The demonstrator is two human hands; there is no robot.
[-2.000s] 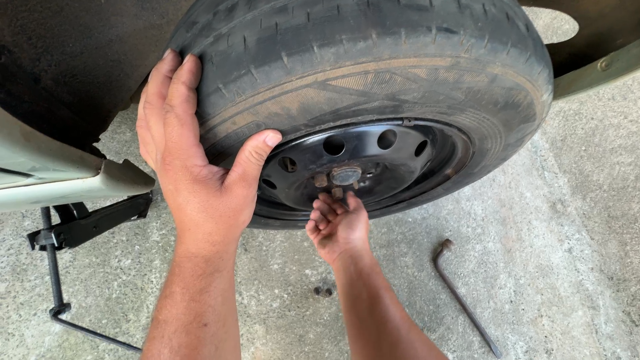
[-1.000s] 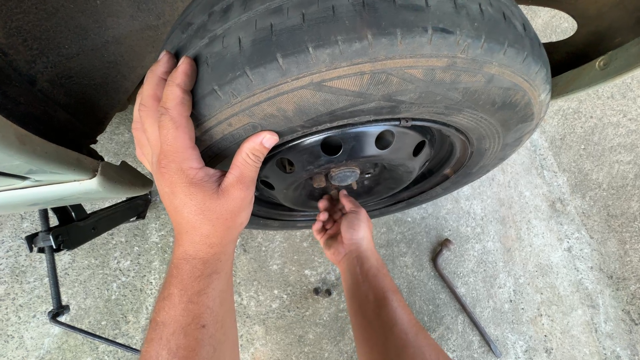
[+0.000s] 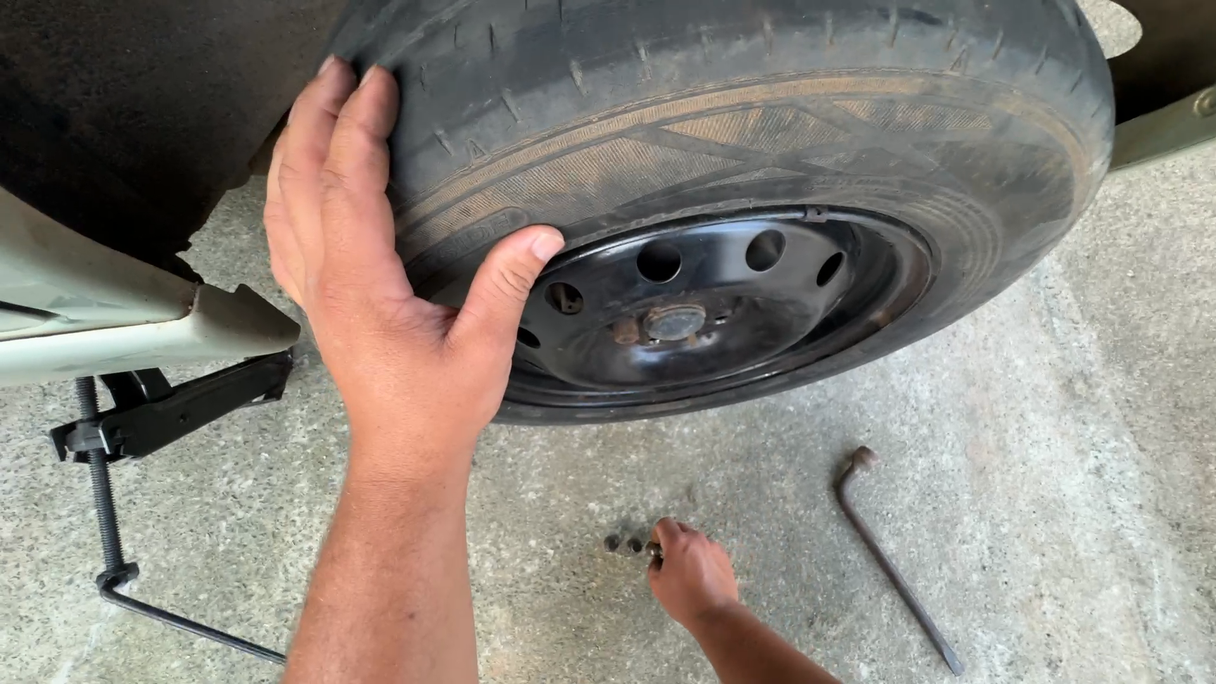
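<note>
My left hand (image 3: 370,237) lies spread against the left side of the tire (image 3: 722,152), its thumb over the sidewall near the rim. The black steel wheel (image 3: 750,351) sits in the tire, with a round hub center (image 3: 675,323) and a rusty lug nut (image 3: 626,332) left of it. Below the wheel, my right hand (image 3: 693,570) is down at the concrete, fingers closed around a small metal piece, which looks like a lug nut (image 3: 655,549). Two more lug nuts (image 3: 623,544) lie on the ground just left of the fingertips.
An L-shaped lug wrench (image 3: 893,560) lies on the concrete at the right. A black scissor jack (image 3: 180,408) with a threaded screw and crank handle (image 3: 190,627) stands under the pale body sill (image 3: 142,332) at the left. The dark wheel well (image 3: 123,114) is above it.
My right hand has moved from beside the wheel's hub down to the lug nuts on the ground. My left hand has stayed on the tire.
</note>
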